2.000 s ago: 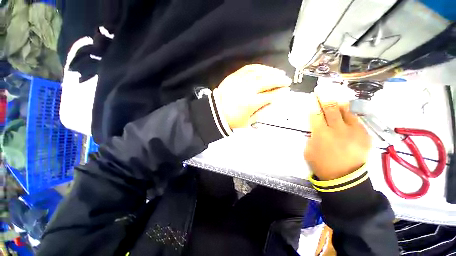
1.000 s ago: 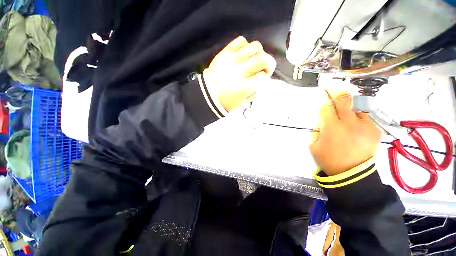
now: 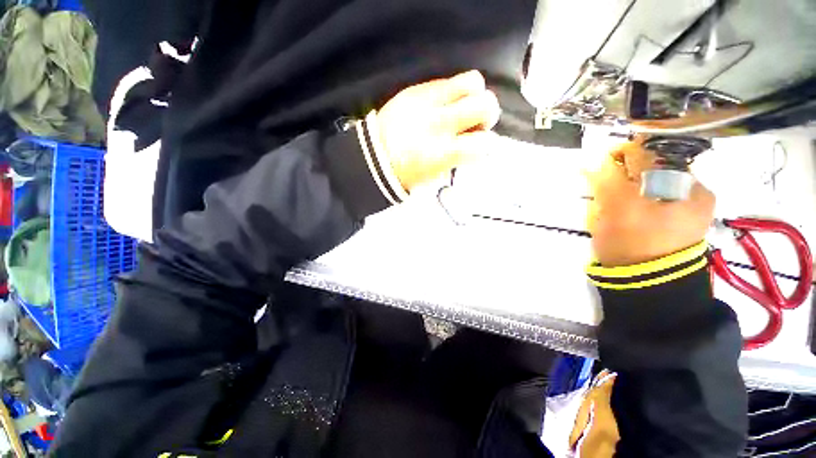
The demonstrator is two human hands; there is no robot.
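The black fabric garment piece (image 3: 358,54) is spread over the table, left of and beyond the needle area. My left hand (image 3: 438,125) is curled at its near edge, fingers bent; the fabric edge seems pinched in it, though overexposure hides the fingertips. The sewing machine head (image 3: 662,72) is at the top right, with the presser foot and needle (image 3: 544,119) at its left end. My right hand (image 3: 644,201) is under the machine head, beside the round machine part (image 3: 677,148); its fingertips are partly hidden. A thin dark thread (image 3: 528,224) lies between the hands.
Red-handled scissors (image 3: 769,277) lie right of my right wrist. A ruler strip (image 3: 447,313) runs along the table's near edge. A blue plastic crate (image 3: 89,233) stands at left with fabric around. Tan-brown fabric (image 3: 595,416) is below the table at lower right.
My right hand has moved right, under the machine head, and now covers part of the scissors. My left hand moved back from the needle earlier and has since shifted only slightly.
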